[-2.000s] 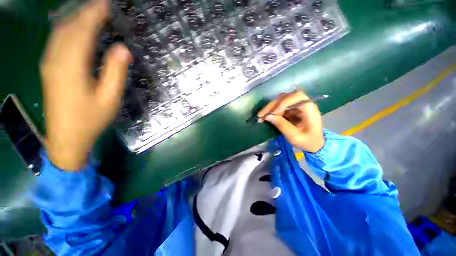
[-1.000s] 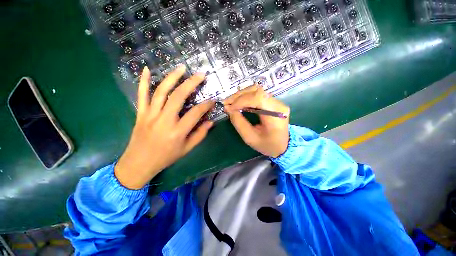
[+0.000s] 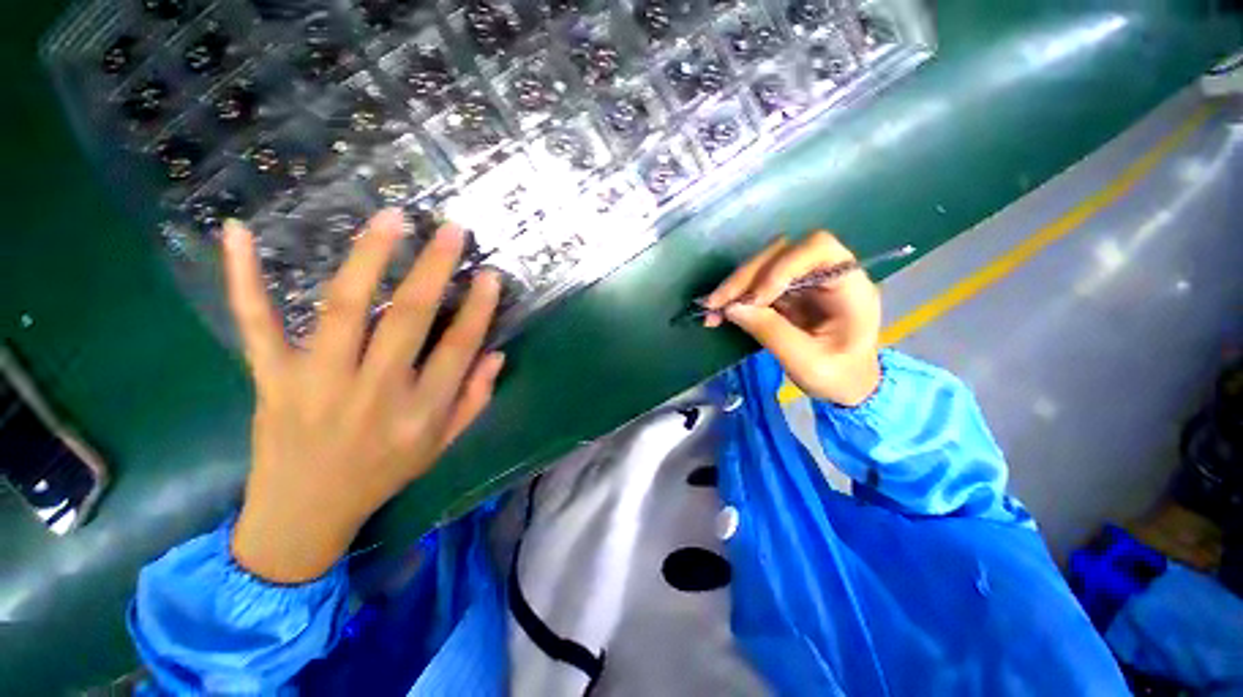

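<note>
A clear blister tray with rows of square pockets lies on the green bench, a small round dark unit in many of the pockets. Strong glare hides some front pockets. My left hand lies spread, its fingertips over the tray's near left part; it grips nothing visible. My right hand is off the tray, over the bench near its front edge. It holds thin tweezers like a pen, tips pointing left and down at the bench. Whether the tips hold a tiny part cannot be told.
A smartphone lies at the far left, cut off by the frame. The bench edge runs in front of my body in a blue smock. Grey floor with a yellow line lies at the right. A blue object stands at the lower right.
A second ago both hands met at the tray's near edge. My right hand with the tweezers has moved right, off the tray. My left hand stays at the tray. The view has shifted.
</note>
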